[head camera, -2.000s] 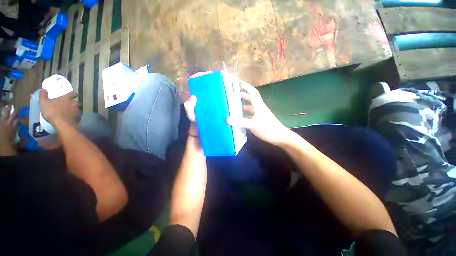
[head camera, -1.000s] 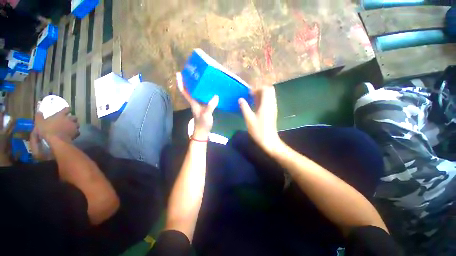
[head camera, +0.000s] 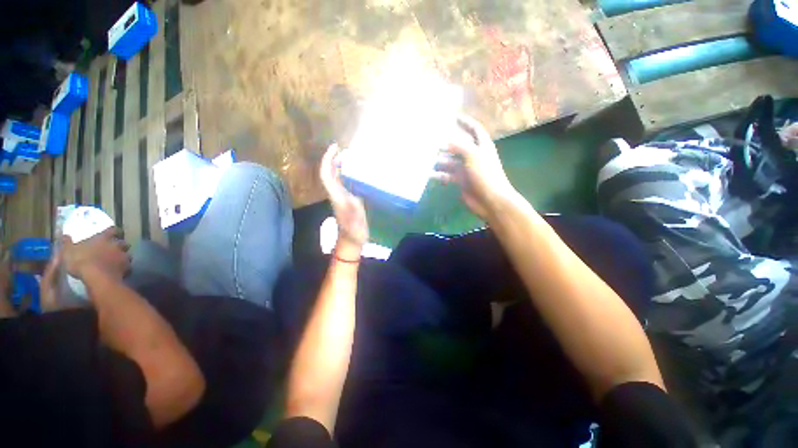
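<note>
A retail box (head camera: 398, 140) is held up above my lap, near the edge of the plywood board. Its face towards me is blown-out white, so no print can be read, and a blue side shows along its lower edge. My left hand (head camera: 344, 197) grips the box at its lower left, with a red string on the wrist. My right hand (head camera: 472, 166) grips its right side. A white object (head camera: 350, 245), partly hidden, lies below the box near my lap; I cannot tell what it is.
The worn plywood board (head camera: 271, 61) lies ahead. A white-and-blue box (head camera: 182, 188) stands at the left neighbour's knee. That neighbour's hand (head camera: 98, 254) holds a white rounded object. More blue boxes (head camera: 133, 31) lie on slats at left, another (head camera: 779, 24) at upper right. Camouflage-clad legs (head camera: 700, 227) are at right.
The box has turned from its blue side to a glaring white face, with blue now along the bottom. Both hands still hold it. The view has shifted slightly.
</note>
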